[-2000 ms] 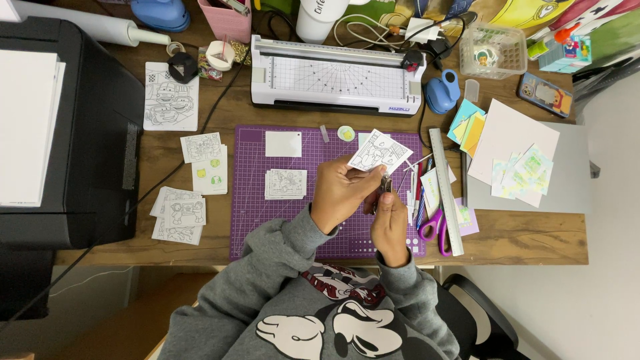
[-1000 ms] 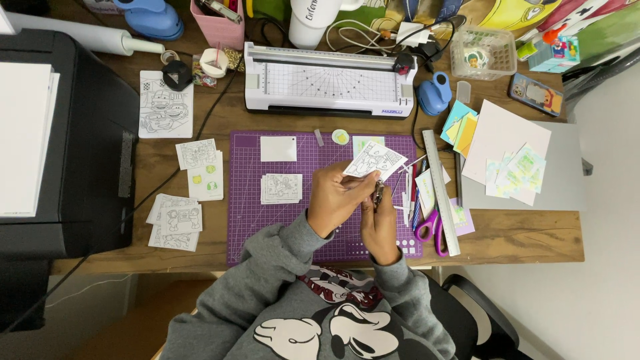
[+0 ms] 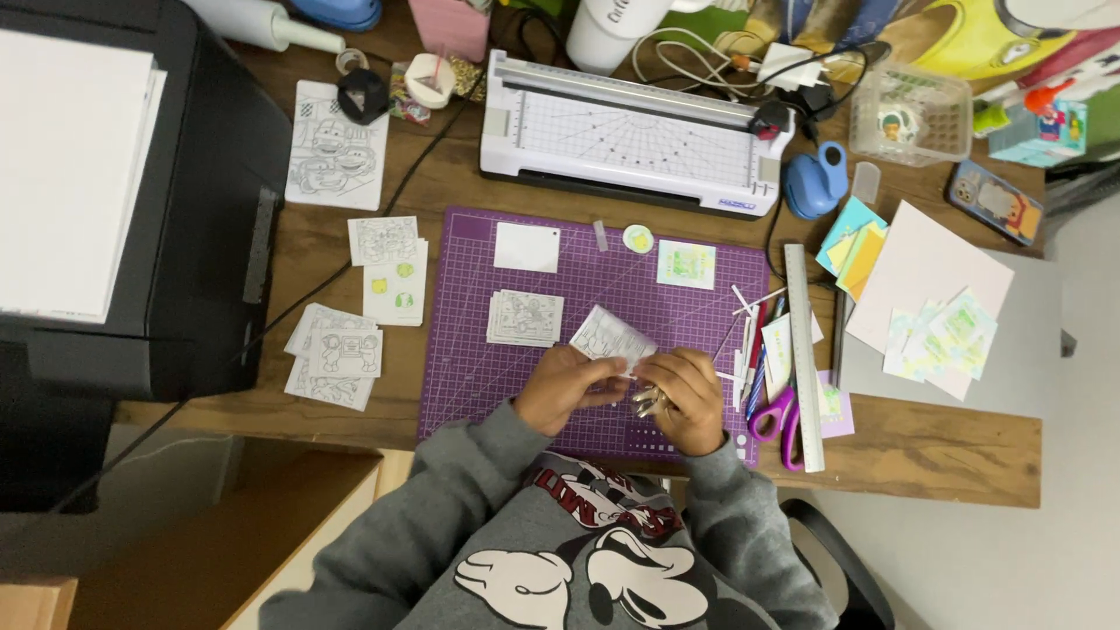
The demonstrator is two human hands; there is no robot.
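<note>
Over the purple cutting mat (image 3: 464,350), my left hand (image 3: 573,389) holds a small stack of printed line-art cards (image 3: 604,337) by its lower edge. My right hand (image 3: 687,398) touches the stack's right corner with its fingertips and keeps a small metal hand tool (image 3: 649,402), perhaps a hole punch, in the palm. Another stack of line-art cards (image 3: 528,318) lies left of my hands. Above it is a white card (image 3: 527,248) with a hole in one corner. A round yellow-and-white piece (image 3: 638,239) and a green-patterned card (image 3: 686,264) lie near the mat's top edge.
A paper trimmer (image 3: 639,140) stands behind the mat, a black printer (image 3: 219,219) at the left. Right of the mat lie a metal ruler (image 3: 803,350), purple-handled scissors (image 3: 777,420), pens and paper strips. A blue punch (image 3: 815,182) and a black cable (image 3: 411,166) are nearby.
The cards in my left hand have come lower and tilted the other way. My right hand has turned, with its fingers now over the metal tool and at the cards' corner.
</note>
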